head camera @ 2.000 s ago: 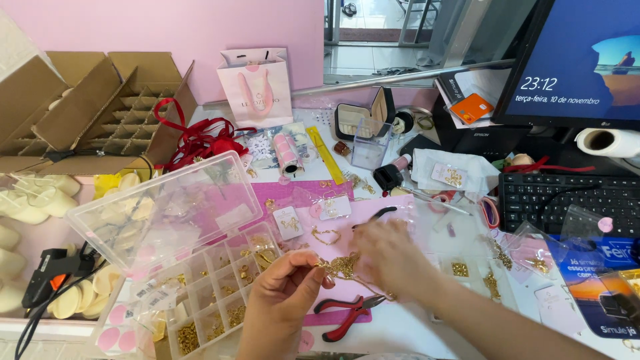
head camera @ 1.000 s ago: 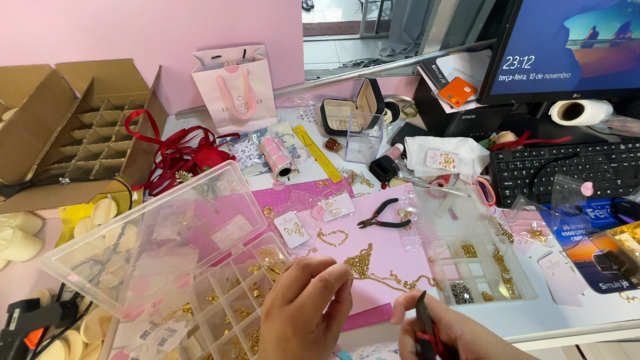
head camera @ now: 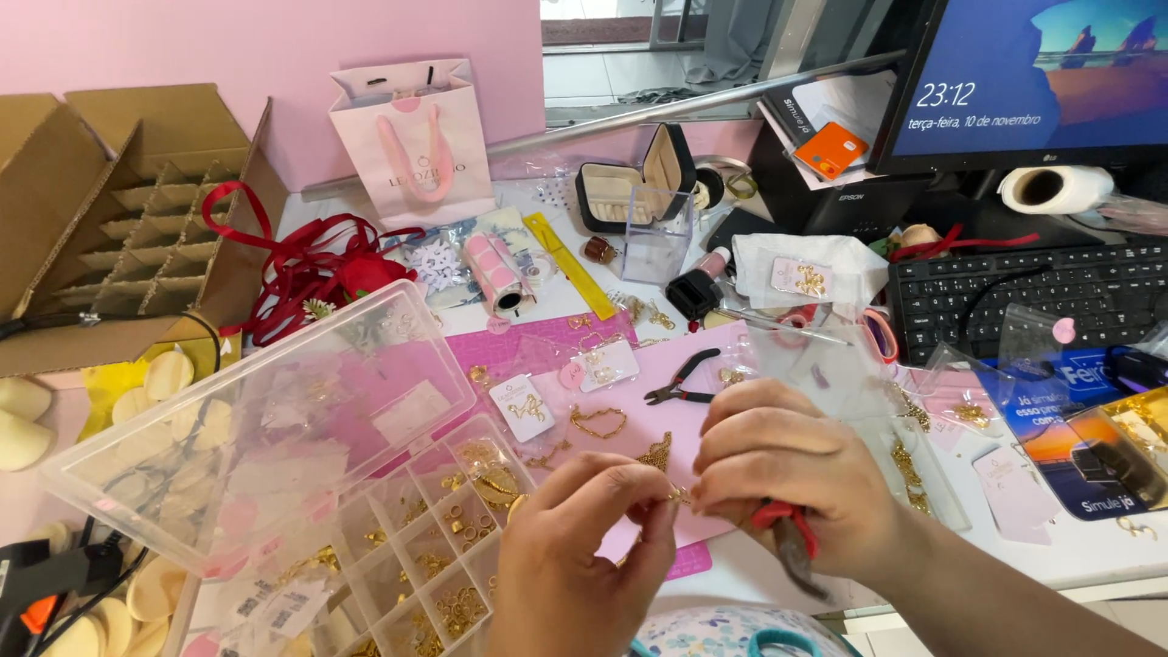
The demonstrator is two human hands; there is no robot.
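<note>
My left hand (head camera: 589, 538) pinches the end of a gold-coloured chain (head camera: 657, 452) between thumb and forefinger. Close beside it, my right hand (head camera: 794, 474) has its fingertips at the same chain end and holds red-handled pliers (head camera: 789, 538) in the palm, jaws toward me. What exactly the right fingertips grip is hidden. Behind the hands, black-handled cutting pliers (head camera: 677, 379) lie spread on a pink sheet. A gold-coloured bracelet (head camera: 598, 422) and carded jewellery (head camera: 522, 408) lie left of them.
A clear compartment box (head camera: 411, 534) with gold-coloured findings stands at left, lid raised. Behind are a cardboard box (head camera: 210, 319), red ribbon (head camera: 265, 310), a paper bag (head camera: 411, 137), a yellow ruler (head camera: 573, 269) and a jewellery case (head camera: 607, 224). A keyboard (head camera: 1031, 292) and monitor stand right.
My right hand has moved left and up to meet the left hand at the chain. The red-handled pliers, lying on the table in the oldest frame, are now in my right palm.
</note>
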